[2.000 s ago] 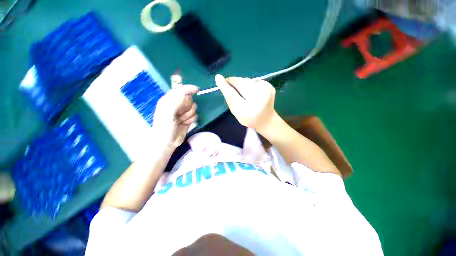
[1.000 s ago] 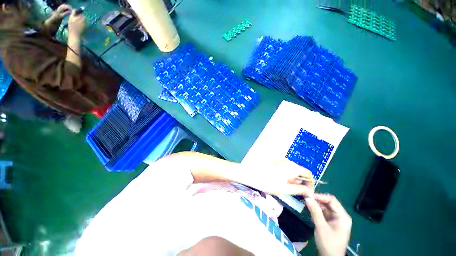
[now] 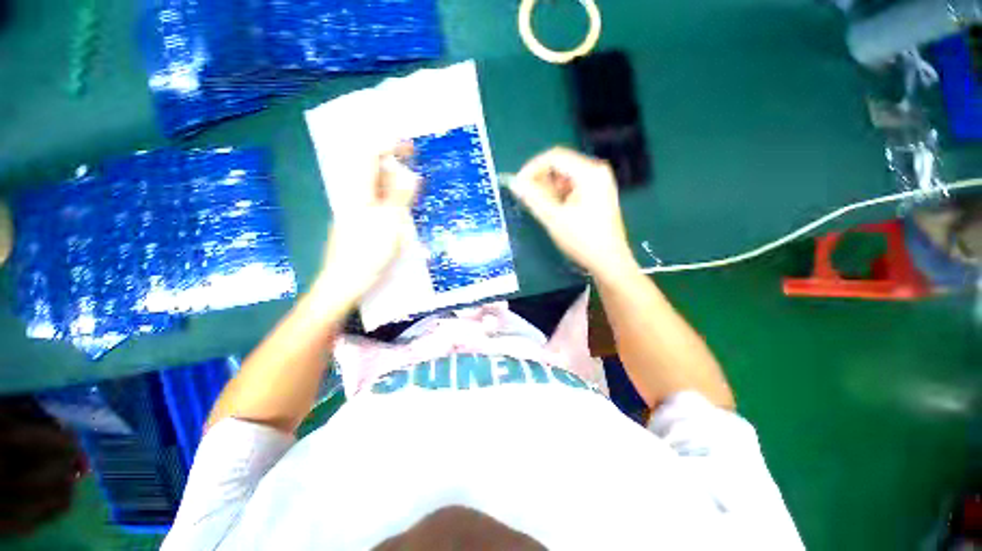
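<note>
A blue PCB panel (image 3: pixel 461 205) lies on a white backing sheet (image 3: pixel 347 131) in front of me. My left hand (image 3: pixel 379 221) is over the sheet at the panel's left edge, fingers bent together; whether it holds something is too blurred to tell. My right hand (image 3: pixel 569 202) is just right of the panel, with thumb and forefinger pinched on a tiny pale piece (image 3: pixel 506 181). A long thin pale strip (image 3: pixel 743 256) trails to the right from below my right wrist; its near end is hidden.
Stacked blue PCB panels lie at the upper left (image 3: pixel 291 48) and left (image 3: pixel 151 242). A cream tape ring (image 3: pixel 591 41) and black mobile phone (image 3: pixel 609 113) lie beyond my right hand. A red stool (image 3: pixel 861 262) stands right, a blue crate (image 3: pixel 140 441) lower left. A person's dark head (image 3: pixel 38 463) shows lower left.
The view has turned and shifted. My hands, close together a second ago, are now apart on either side of the panel. The trailing strip and red stool are in view again.
</note>
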